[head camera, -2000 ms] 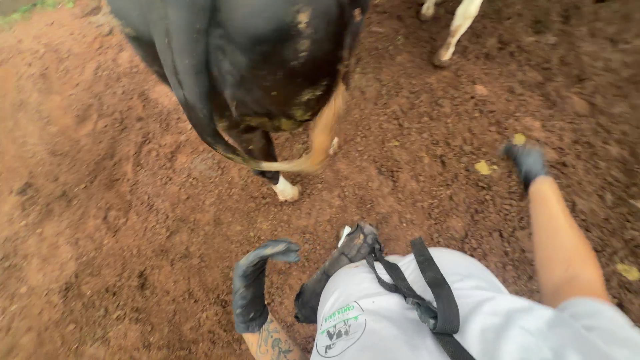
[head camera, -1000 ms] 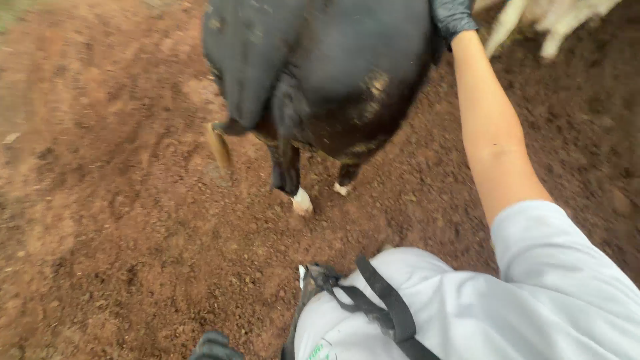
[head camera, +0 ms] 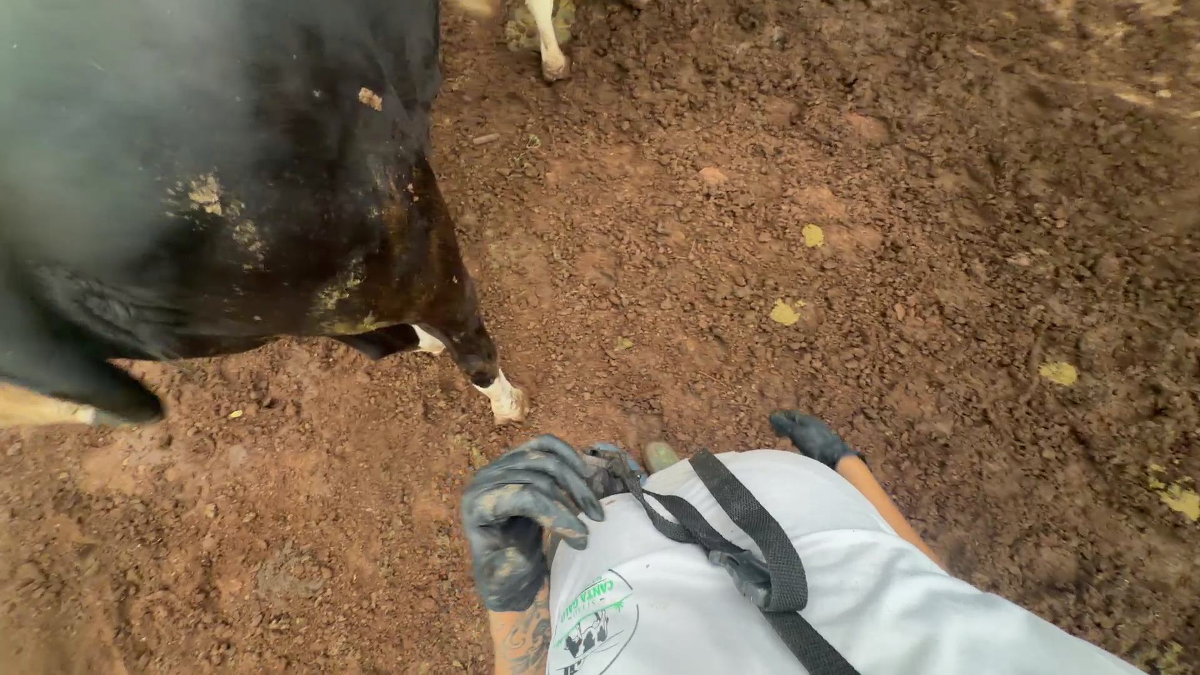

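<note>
My left hand (head camera: 525, 516), in a dirty dark glove, is bent with curled fingers in front of the white shirt, close to the dark pouch (head camera: 609, 469) at the waist; nothing shows in it. My right hand (head camera: 808, 438), in a dark glove, hangs low beside the shirt, partly seen, with no object visible in it. A black strap with a plastic buckle (head camera: 741, 572) crosses the shirt. Ahead and to the left stands a black cow (head camera: 281, 187) with mud-caked flanks and a white lower leg (head camera: 502, 397); neither hand touches it.
A second animal's white leg (head camera: 546, 42) shows at the top. Reddish-brown lumpy dirt (head camera: 656, 244) covers the ground, with yellowish splats (head camera: 786, 312) scattered on the right. A pale-tipped tail (head camera: 47, 408) is at the left edge.
My right hand has come off the cow's rump and down beside my body. My left hand has risen to the waist. The view has swung so that the cow is farther left.
</note>
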